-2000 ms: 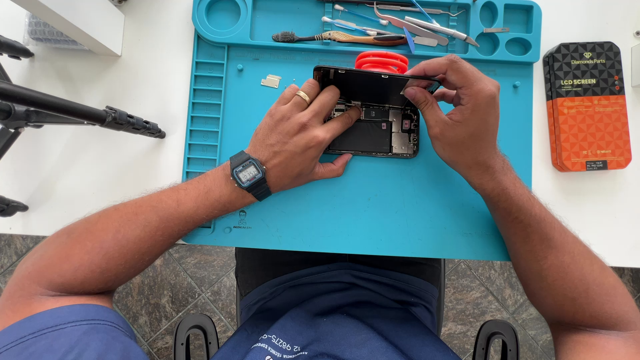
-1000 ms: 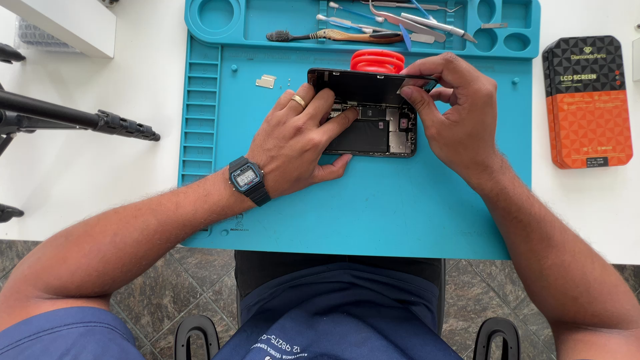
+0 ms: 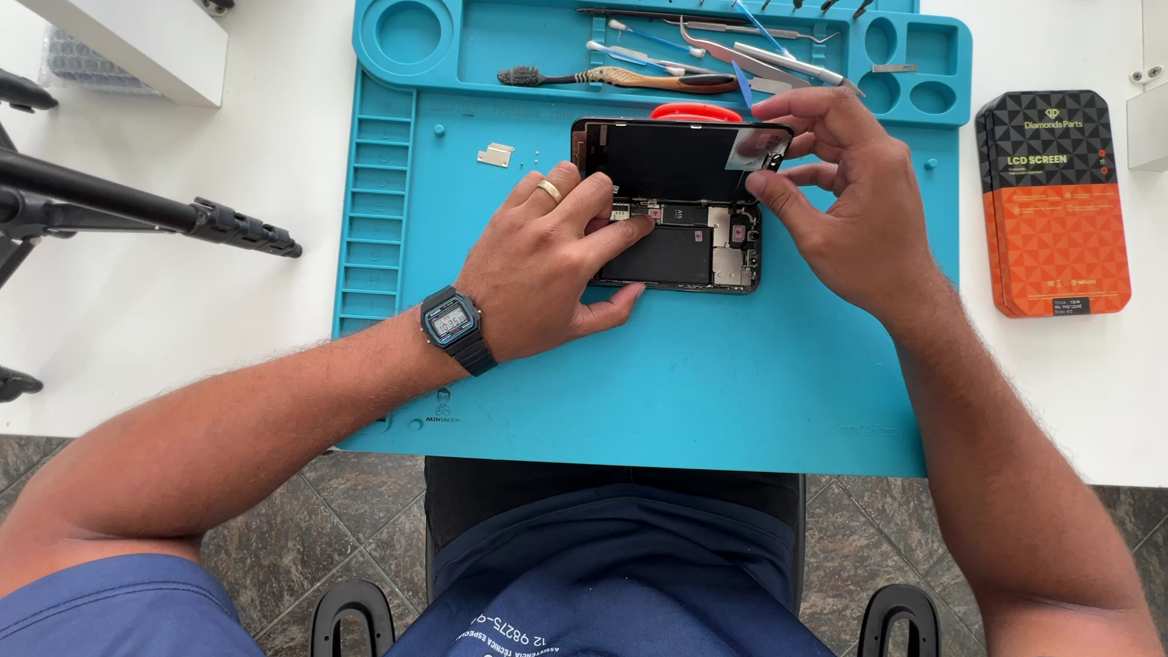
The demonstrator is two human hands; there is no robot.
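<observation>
An opened smartphone body (image 3: 662, 255) lies on the blue silicone repair mat (image 3: 712, 365), its battery and inner parts showing. Its screen assembly (image 3: 671, 160) stands tilted along the far edge, close to a red round object (image 3: 696, 113) behind it. My left hand (image 3: 547, 246) rests over the phone's left end, the index fingertip pressing on the inner parts near the middle; its other fingers partly hide the phone. My right hand (image 3: 844, 182) is at the screen's right end, thumb on its inner face and fingers around the edge, beside a clear film piece (image 3: 756, 149).
A small metal plate (image 3: 495, 154) and tiny screws lie left of the phone. Behind it are a brush (image 3: 620, 78), swabs, tweezers (image 3: 744, 59) and a blue pick (image 3: 742, 84). An LCD screen box (image 3: 1057, 205) is at right, a black tripod (image 3: 109, 192) at left.
The fingers of my right hand have spread and shifted slightly at the screen's right end. A clear film piece there is now plainly visible. My left hand stays in about the same place.
</observation>
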